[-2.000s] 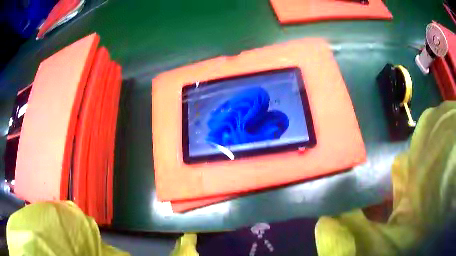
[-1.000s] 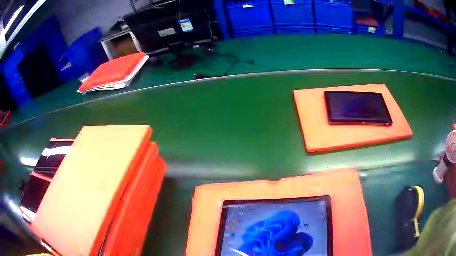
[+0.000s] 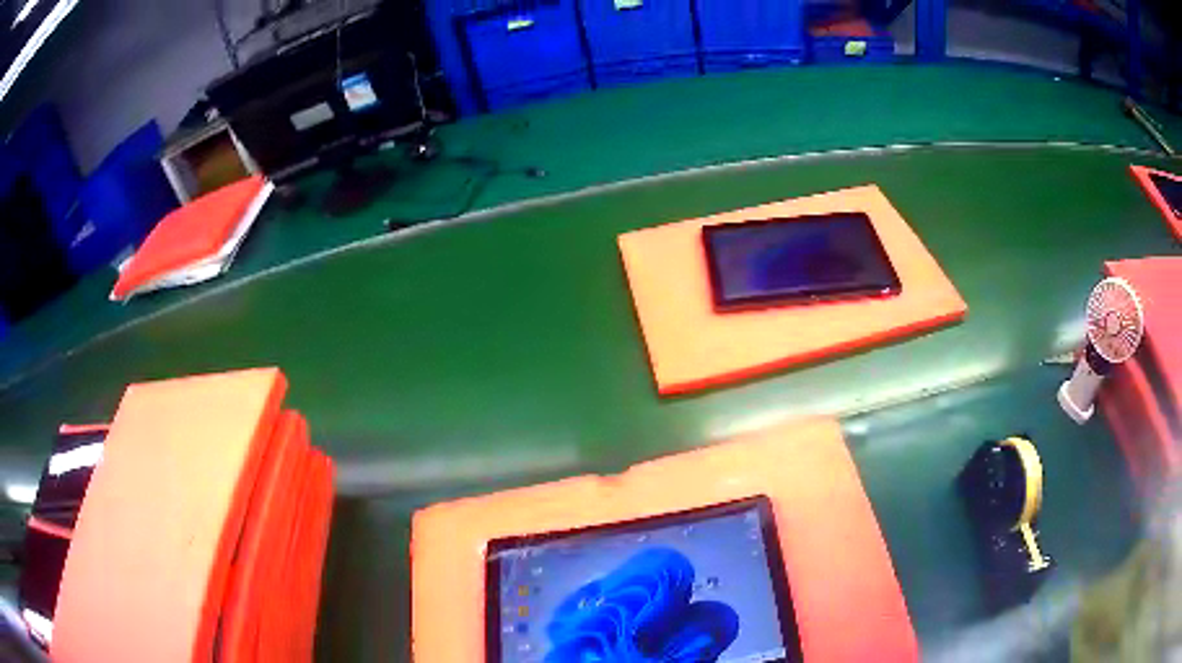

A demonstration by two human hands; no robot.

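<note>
A tablet computer [image 3: 648,596] lies on an orange foam sheet [image 3: 454,550] at the bottom centre, cut off by the lower edge. Its screen is lit, with a blue swirl wallpaper and icons along the left side. A second tablet [image 3: 801,262] with a dark, faintly bluish screen lies on another foam sheet [image 3: 681,343] farther back. Neither of my hands is in the picture. Only a blurred yellow sleeve [image 3: 1134,609] shows at the bottom right corner.
Stacked foam sheets [image 3: 182,505] stand at left beside dark tablets. A black tape dispenser [image 3: 996,512] with yellow tape, a mini fan [image 3: 1112,324] and more foam [image 3: 1154,292] are at right. Behind are a black monitor [image 3: 318,104], an orange-topped pile [image 3: 195,236] and blue bins [image 3: 525,55].
The view has tilted up from the near bench, then swung right; the yellow sleeves have mostly left the picture. The fan is more fully visible. The tablet remains on its foam sheet, its screen lit.
</note>
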